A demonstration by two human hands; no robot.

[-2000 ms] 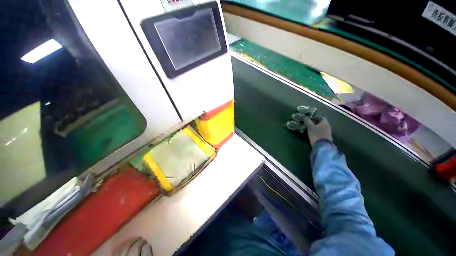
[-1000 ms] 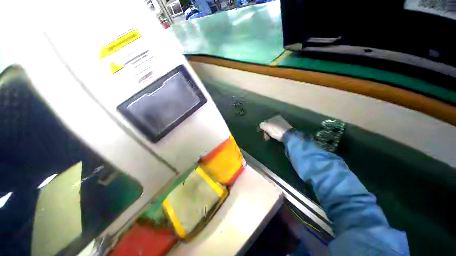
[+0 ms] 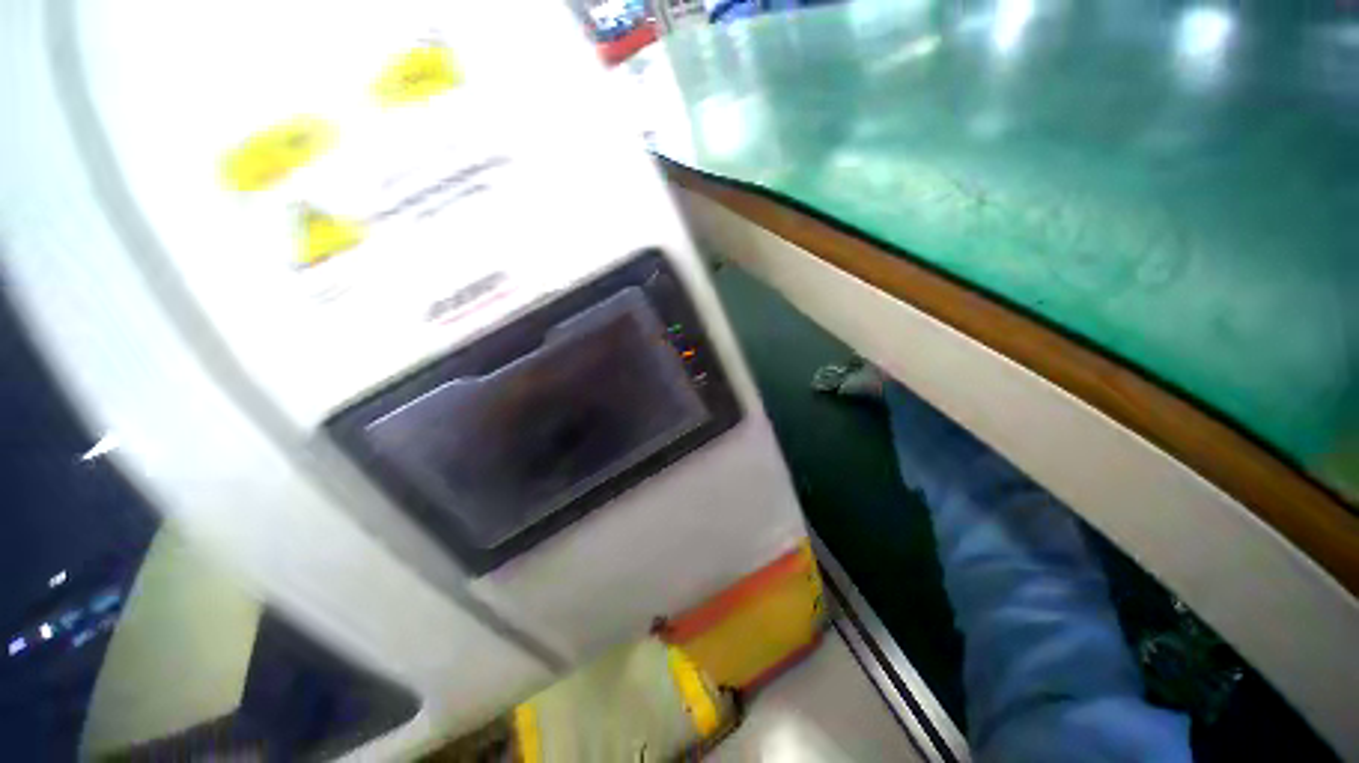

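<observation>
My right hand point(image 3: 863, 385) is small and blurred, reaching far along the dark green conveyor belt point(image 3: 865, 507). Its fingers are closed on the near end of a small circuit board point(image 3: 830, 379) with whitish spots. The sleeve is light blue. Another circuit board point(image 3: 1192, 656) lies on the belt at the lower right, beyond my forearm and partly in shadow. My left hand is not in view.
The white cabinet with a dark control screen point(image 3: 544, 425) stands left of the belt. Yellow padding point(image 3: 753, 619) and a grey-beige flap point(image 3: 611, 716) are low centre. A cream rail point(image 3: 1014, 432) and green surface point(image 3: 1073, 194) border the right.
My right hand has moved further up the belt, from empty to holding the far board. The view has swung, bringing the screen closer. My left hand, seen two seconds ago, has left the picture.
</observation>
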